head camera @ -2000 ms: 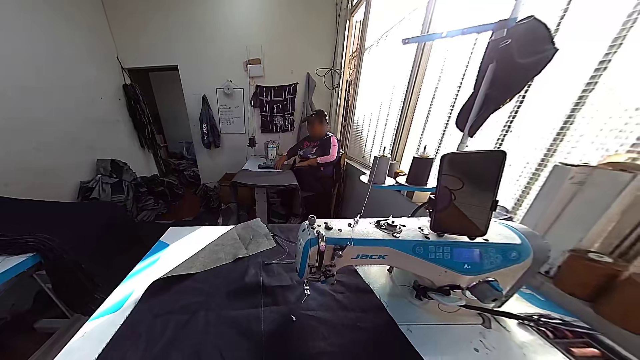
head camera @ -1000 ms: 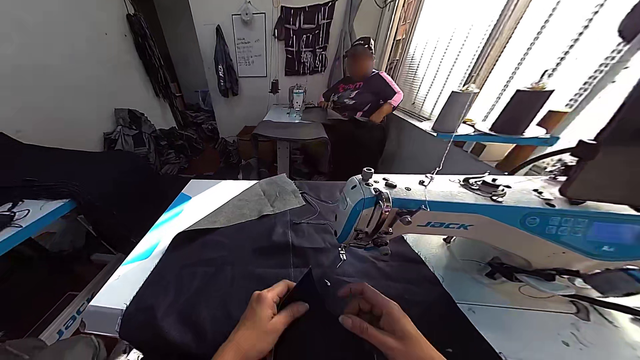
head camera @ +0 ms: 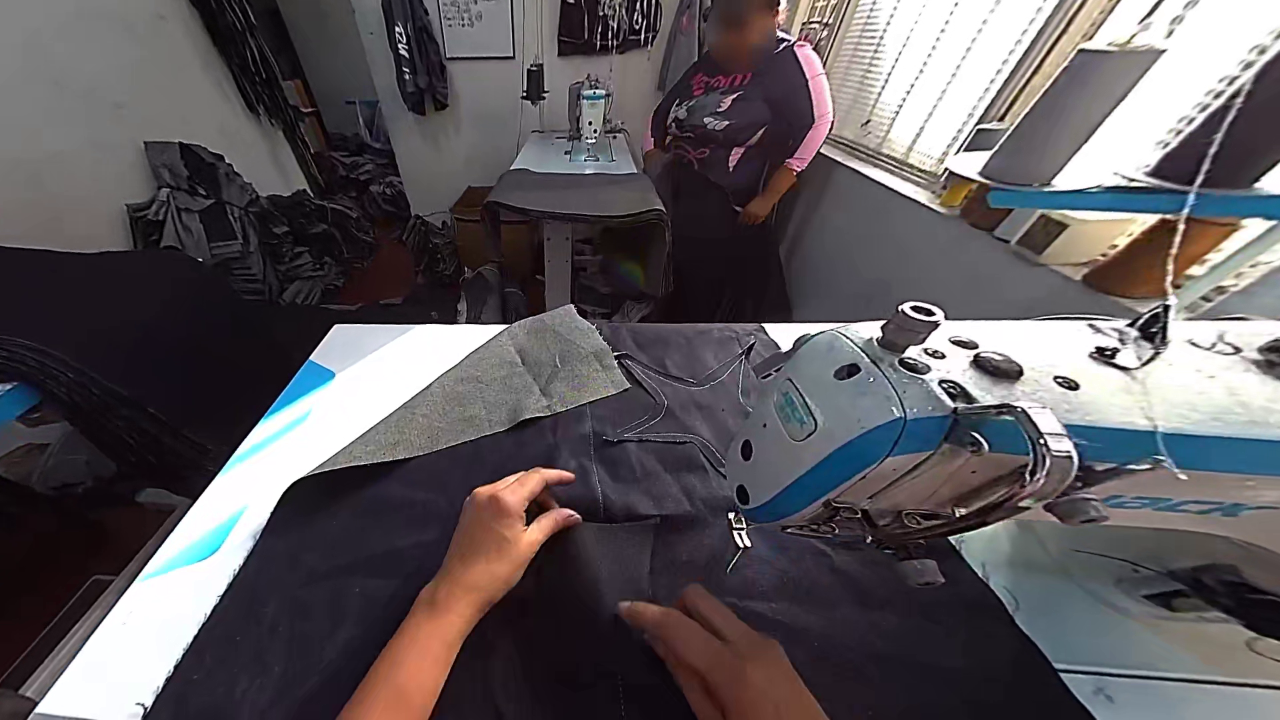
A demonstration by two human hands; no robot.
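Note:
Dark denim-like fabric point(head camera: 350, 570) lies over the white sewing table, with its paler grey underside point(head camera: 490, 385) folded up at the back. A smaller dark fabric piece point(head camera: 610, 560) rests on it between the hands. My left hand point(head camera: 505, 535) touches the cloth at this piece's upper left, thumb and index finger apart. My right hand point(head camera: 705, 650), slightly blurred, is low over the piece's right side, fingertips near the cloth; whether it pinches anything is unclear. The presser foot point(head camera: 738, 530) of the Jack sewing machine point(head camera: 850, 420) is right of the piece. Star-like stitched lines run behind.
Thread cones point(head camera: 1075, 115) stand on a blue rack point(head camera: 1130, 202) at the right. Beyond the table a person point(head camera: 740, 130) stands beside another sewing machine point(head camera: 592, 115). Heaped dark cloth point(head camera: 270, 230) lies at the back left. A loose thread point(head camera: 1185, 230) hangs over the machine arm.
Both hands, absent from the oldest frame, have come over the fabric. The dark piece, raised between them one second ago, now lies flat. The other person has gone from seated to standing. The view has shifted.

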